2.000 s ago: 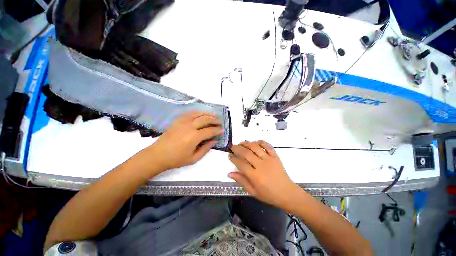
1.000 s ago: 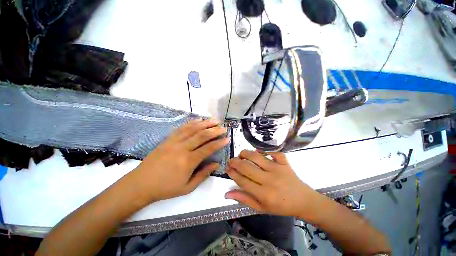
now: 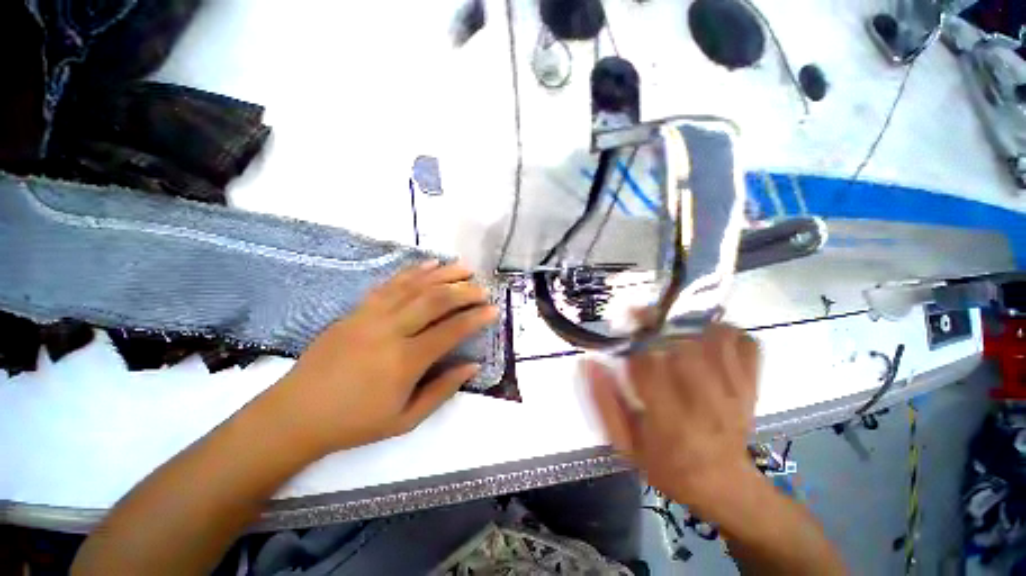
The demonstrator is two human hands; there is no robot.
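Observation:
A long curved grey cloth piece (image 3: pixel 225 264) with a pale line along its upper side lies on the white table, its right end close to the needle area (image 3: pixel 585 295). A dark layer (image 3: pixel 511 377) shows under that right end. My left hand (image 3: pixel 388 349) lies flat on the right end of the cloth, fingers pointing to the needle. My right hand (image 3: pixel 692 394) is blurred and off the cloth, just below the shiny metal-rimmed guard (image 3: pixel 709 208); its fingertips are partly hidden, and I cannot tell whether it touches or holds anything.
A bunched dark cloth bundle (image 3: pixel 169 135) lies at the upper left. The machine head with its blue stripe (image 3: pixel 878 200) stretches to the right. The table's front edge (image 3: pixel 450 484) runs below my arms. A small dark panel (image 3: pixel 947 324) sits at the table's right end.
The view came closer after the first frame. My right hand has left the cloth's edge and moved right and up to the guard. My left hand stays on the cloth, which sits slightly further left.

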